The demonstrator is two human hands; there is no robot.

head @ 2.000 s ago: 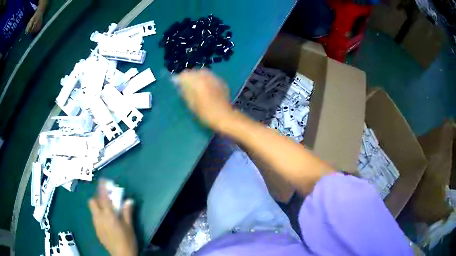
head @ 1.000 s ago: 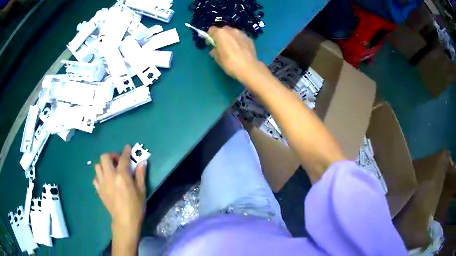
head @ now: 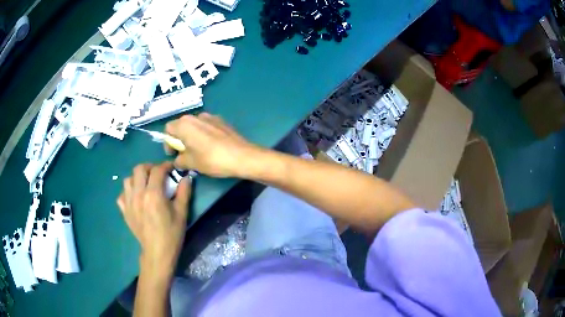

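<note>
My left hand (head: 152, 204) is near the bench edge, shut on a white plastic housing (head: 175, 181), mostly hidden by the fingers; something dark shows at its notched end. My right hand (head: 207, 145) is close beside it and holds a slim hand tool (head: 174, 142) with a pale yellow handle, its thin metal shaft pointing left. Whether my right fingers also hold a small black part cannot be seen. A heap of loose white housings (head: 105, 99) lies beyond my hands. A pile of small black parts (head: 303, 18) lies at the top.
Several housings (head: 63, 241) stand side by side at the left of the green bench (head: 248, 93). A tiny white speck (head: 115, 178) lies alone. Open cartons (head: 427, 130) of strips are at the right, a red stool (head: 464, 52) beyond. Crumpled clear plastic (head: 220, 254) is by my lap.
My right hand has moved from the black pile back to my left hand, with the tool still held. My left hand still holds the housing. The view has shifted slightly.
</note>
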